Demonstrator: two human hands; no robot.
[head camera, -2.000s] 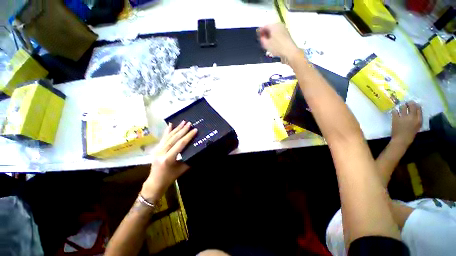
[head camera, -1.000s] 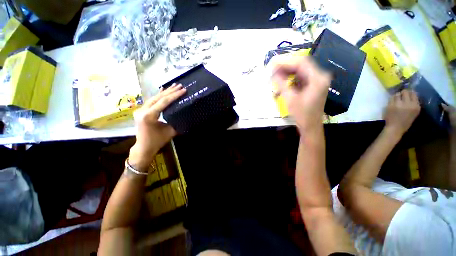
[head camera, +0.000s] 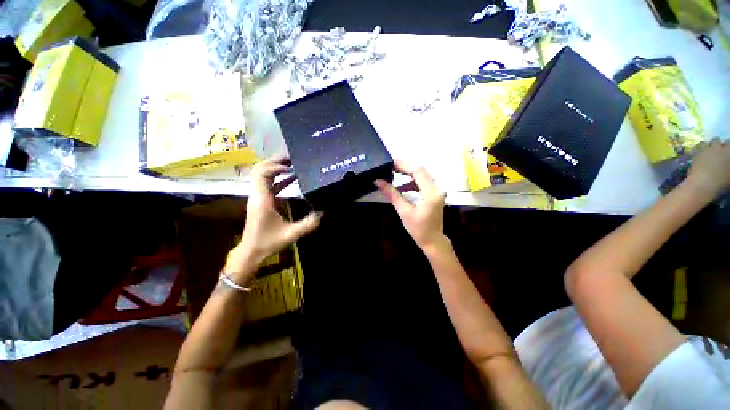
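A black inner box (head camera: 334, 138) with pale lettering lies at the front edge of the white table, lid side up. My left hand (head camera: 268, 215) is at its left side, fingers against the side and thumb near the front corner. My right hand (head camera: 418, 207) touches its front right corner with the fingertips. The box's contents are hidden. A second black box (head camera: 564, 120) lies tilted, partly over a yellow printed box (head camera: 483, 104), to the right.
Yellow boxes (head camera: 68, 90) stand at left, and another (head camera: 192, 128) lies nearer. Small silver-white accessories (head camera: 336, 54) are heaped behind the black box. A neighbour's arm (head camera: 632, 232) reaches to a yellow box (head camera: 660, 108) at right. A carton of yellow boxes (head camera: 276, 292) is below the table.
My right hand has come back from the right side to the black box's front right corner. The box has turned to show its lid more squarely. The view has shifted.
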